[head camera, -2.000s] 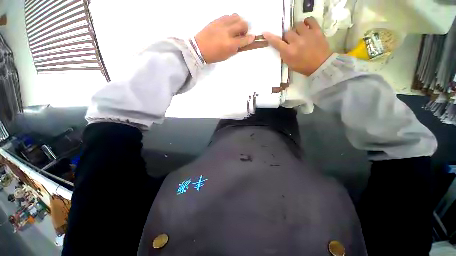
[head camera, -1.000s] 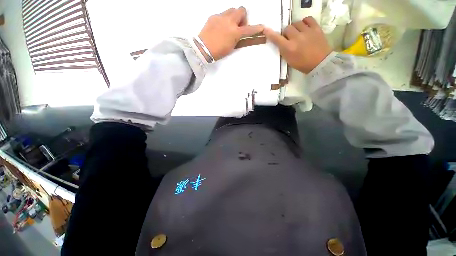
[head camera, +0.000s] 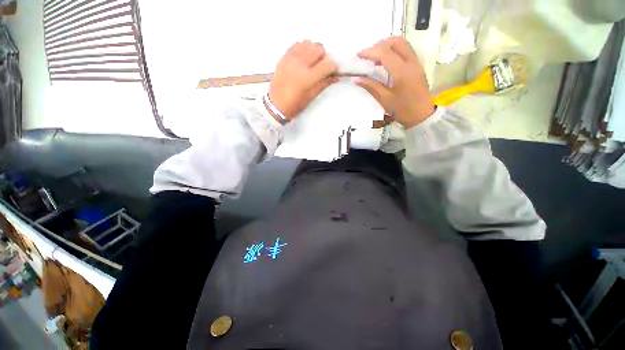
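Note:
A brown strip (head camera: 236, 81) lies across the white sheet (head camera: 205, 41) and runs right to my left hand. My left hand (head camera: 299, 81) pinches it between thumb and fingers. My right hand (head camera: 399, 82) pinches its right part near the sheet's right side. Between the hands the strip (head camera: 355, 74) shows as a thin dark line, and the white sheet looks lifted or bent there. The fingertips hide part of the strip.
Rows of brown strips (head camera: 92, 48) lie at the far left. A yellow-handled brush (head camera: 466, 89) rests at the right, with crumpled white paper (head camera: 456, 37) and a short black bar (head camera: 423, 14) behind. Grey stacked pieces (head camera: 589, 102) lie at the right edge.
Both hands have moved slightly nearer to me, my right one also leftward. More of the strip shows left of my left hand. The sheet between the hands now looks raised.

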